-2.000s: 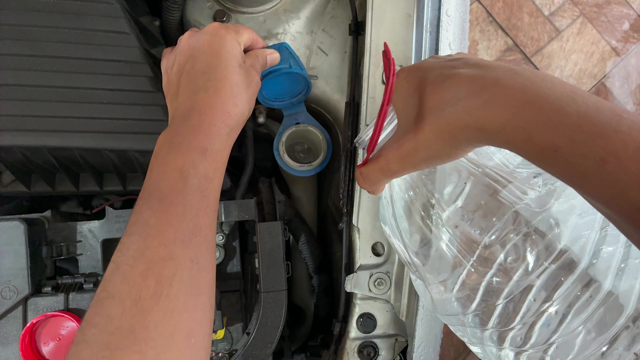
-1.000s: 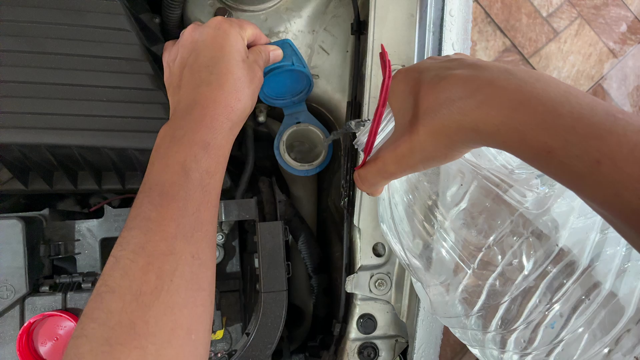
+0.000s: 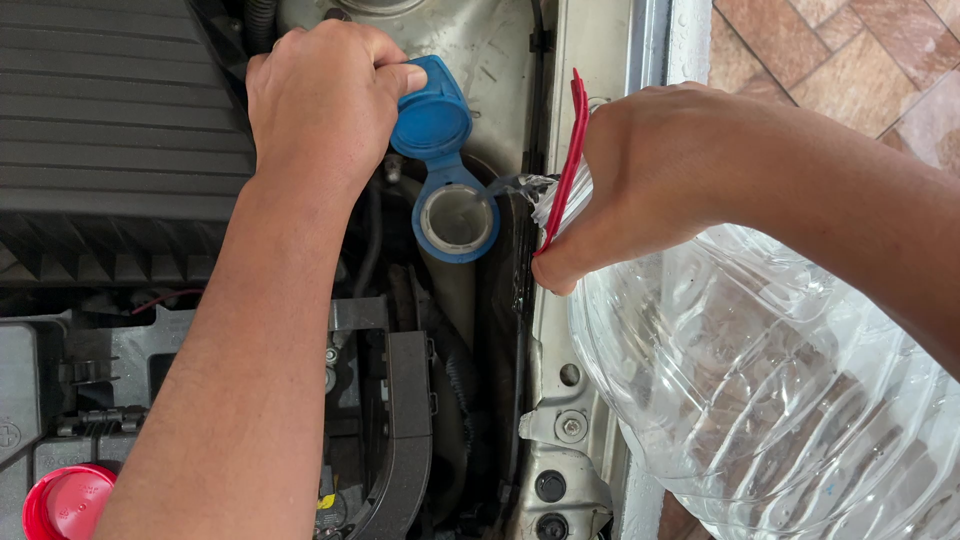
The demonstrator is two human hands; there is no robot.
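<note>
My left hand [image 3: 326, 105] pinches the raised blue flap cap [image 3: 431, 116] of a washer fluid reservoir between thumb and fingers. Below the cap, joined to it by a blue strap, is the round filler neck [image 3: 457, 219], uncovered. My right hand [image 3: 637, 180] grips the neck of a large clear plastic bottle [image 3: 750, 375], which lies tilted with its mouth toward the filler. Around the bottle's neck sits a red handle [image 3: 568, 165]. A stream of clear liquid runs from the mouth into the filler neck.
At lower left a red screw cap [image 3: 69, 501] rests on the black battery cover [image 3: 19, 382]. A ribbed black plastic housing [image 3: 112, 135] fills the upper left. The metal fender edge [image 3: 570, 352] runs between the engine bay and the tiled floor [image 3: 840, 60].
Liquid now flows from the bottle's mouth into the filler neck; two seconds ago no clear stream showed. Both hands have stayed nearly in place.
</note>
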